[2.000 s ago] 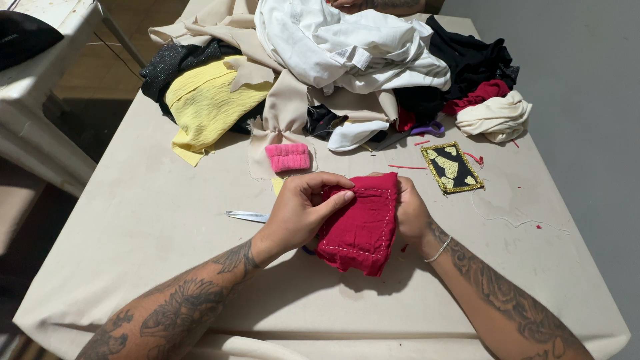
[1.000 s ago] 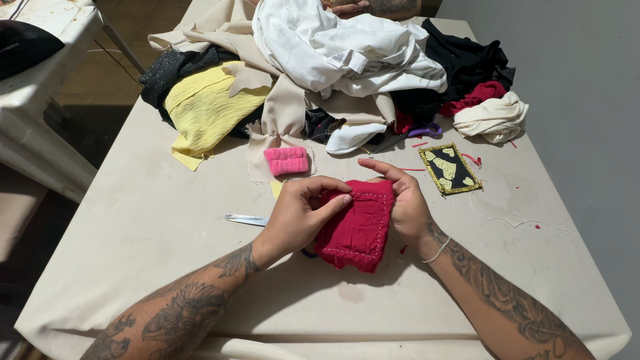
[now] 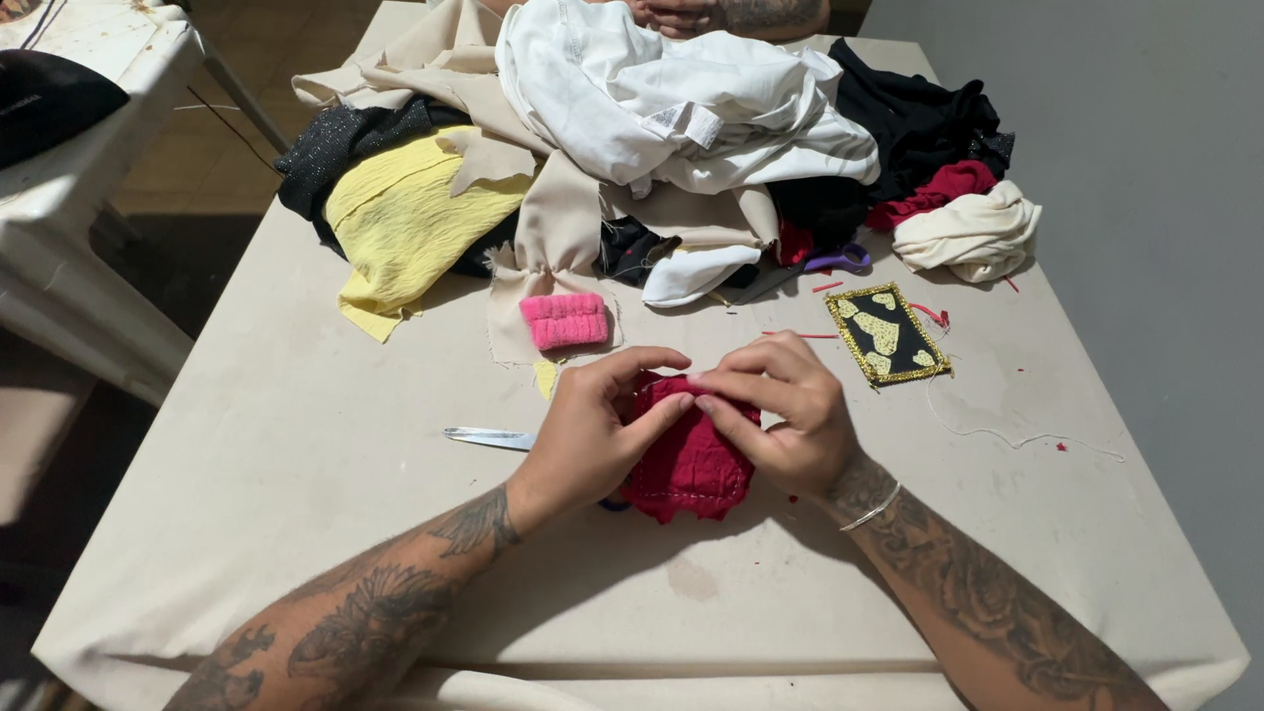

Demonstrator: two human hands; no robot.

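Between my hands is a small red cloth piece (image 3: 694, 459) with pale running stitches along its border and ragged lower edges. My left hand (image 3: 602, 420) pinches its upper left edge between thumb and fingers. My right hand (image 3: 795, 415) grips the upper edge with thumb and fingertips close to the left thumb. A scissor blade (image 3: 489, 437) shows on the table beside my left hand; the rest is hidden under the hand. Beyond my hands lies a pink gathered fabric piece (image 3: 565, 322). To the right rests a black patch (image 3: 892, 334) with gold edging and pale yellow shapes.
A heap of white cloth (image 3: 681, 99), yellow cloth (image 3: 420, 212) and black cloth (image 3: 913, 114) covers the table's far side. Purple-handled scissors (image 3: 841, 259) lie at its edge. Another person's hands (image 3: 691, 14) are beyond it. A black iron (image 3: 49, 104) sits on a white side table (image 3: 148, 89).
My right hand has turned and come over the red cloth's upper edge, its fingers now near my left thumb. A second ago it was at the cloth's right side with the index finger extended.
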